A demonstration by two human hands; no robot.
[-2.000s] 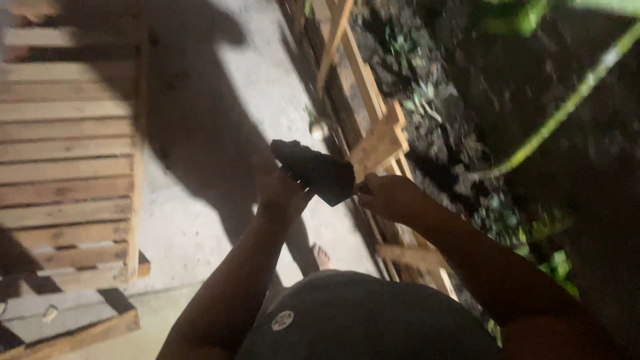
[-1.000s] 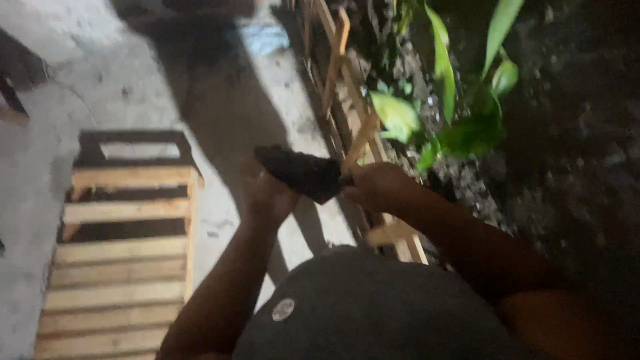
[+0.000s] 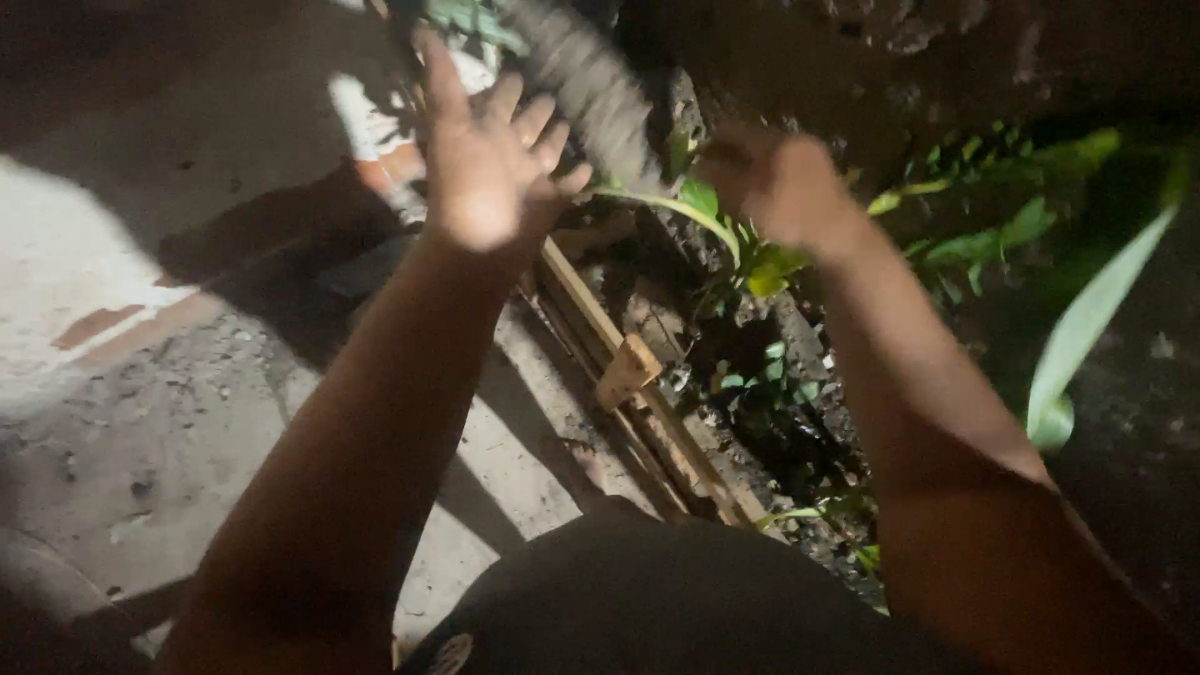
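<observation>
My left hand [image 3: 497, 159] is raised at the upper middle, palm up with its fingers spread and nothing in it. Right of it, my right hand [image 3: 778, 187] is curled and blurred by motion; whether it grips something cannot be told. Between and above the hands is a blurred grey-brown textured thing [image 3: 600, 94], too smeared to identify; it does not plainly touch either hand.
Wooden strips [image 3: 609, 356] with a short wood block [image 3: 628, 372] run diagonally below the hands, beside the concrete floor [image 3: 216, 422]. Leafy plants [image 3: 773, 267] grow in dark soil on the right. A long leaf [image 3: 1078, 319] stands at the far right. A bare foot [image 3: 589, 464] shows near the strips.
Both hands earlier met at a dark object; now they are apart and raised, and my left hand has let go of it. The view has swung, and the slatted wooden pallet is out of sight.
</observation>
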